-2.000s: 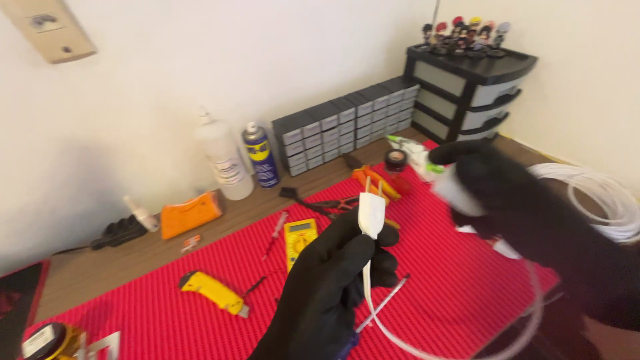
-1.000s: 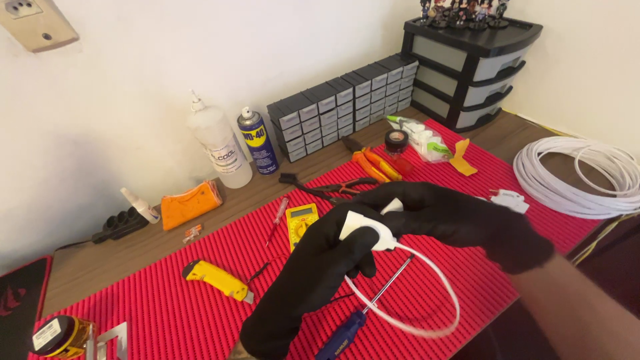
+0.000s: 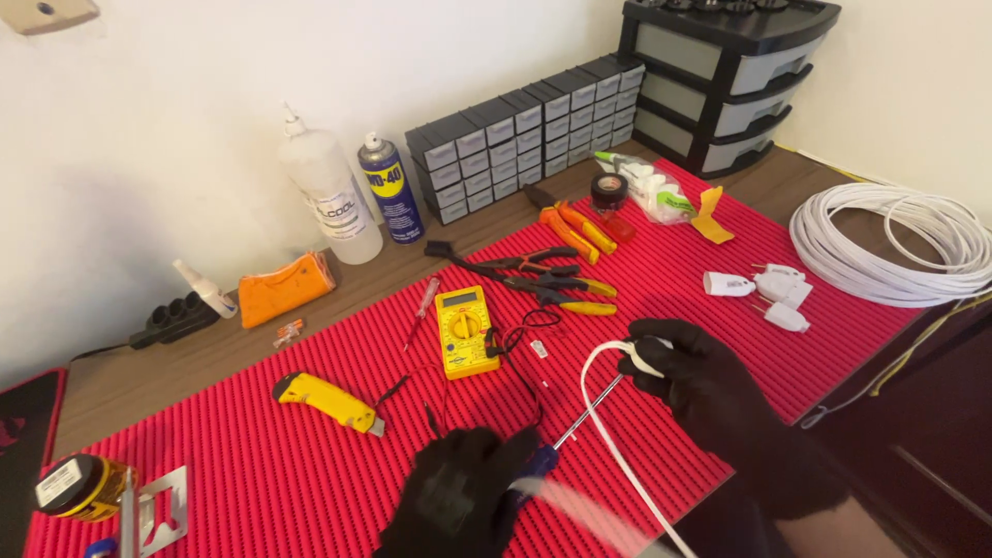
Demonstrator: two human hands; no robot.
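My right hand [image 3: 674,368], in a black glove, is closed on a looped white electrical cord [image 3: 612,434] at the right of centre. My left hand [image 3: 461,488], also gloved in black, is low in the middle, over the blue handle of a screwdriver [image 3: 577,422]; whether its fingers grip the handle is hidden. The screwdriver's shaft points toward my right hand. A blurred stretch of cord passes beside my left hand. Beyond the hands lie a yellow multimeter [image 3: 467,329] with its leads and, to the left, a yellow utility knife [image 3: 329,401]. White plugs [image 3: 783,291] lie at right.
Several pliers [image 3: 558,287], black tape [image 3: 609,190] and a bag of white parts [image 3: 651,190] lie on the red ribbed mat [image 3: 256,442]. Behind stand a WD-40 can [image 3: 391,194], a plastic bottle [image 3: 333,201] and drawer units [image 3: 504,147]. Coiled white cable [image 3: 891,248] lies at right.
My hands, together one second ago at a white piece, are now apart. My left hand has moved down to the screwdriver, and my right hand holds the cord. More white plugs show on the mat.
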